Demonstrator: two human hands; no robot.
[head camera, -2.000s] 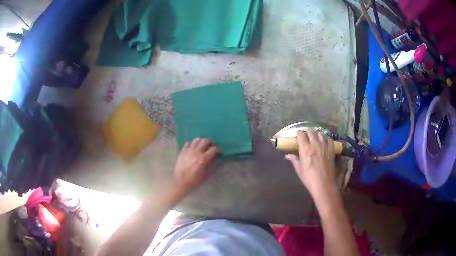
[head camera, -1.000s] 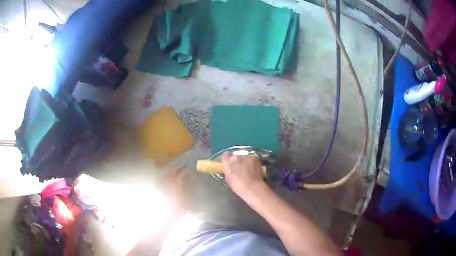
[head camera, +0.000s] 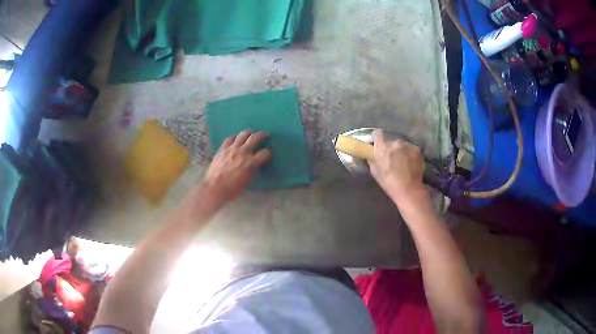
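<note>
A green cloth square (head camera: 282, 117) lies flat on the padded table. My left hand (head camera: 240, 156) rests on its lower left part, fingers spread, not gripping it. My right hand (head camera: 397, 163) is closed around the tan handle of the iron (head camera: 353, 147), which sits on the table to the right of the cloth, apart from it, tip pointing left. The iron's rear is partly hidden by my hand. The mustard-yellow template (head camera: 155, 160) lies bare to the left of the cloth.
Lighter green stacked pieces (head camera: 229, 23) lie at the far side. A darker green pile (head camera: 46, 189) and a blue roll (head camera: 49, 55) are at left. The cord and hose (head camera: 513, 143) loop at right, by a lilac basin (head camera: 552, 150) and a white bottle (head camera: 503, 39). Red cloth (head camera: 402, 297) hangs below.
The iron has moved from the cloth's near edge to the table at its right. My left hand has come onto the cloth, which now sits slightly turned.
</note>
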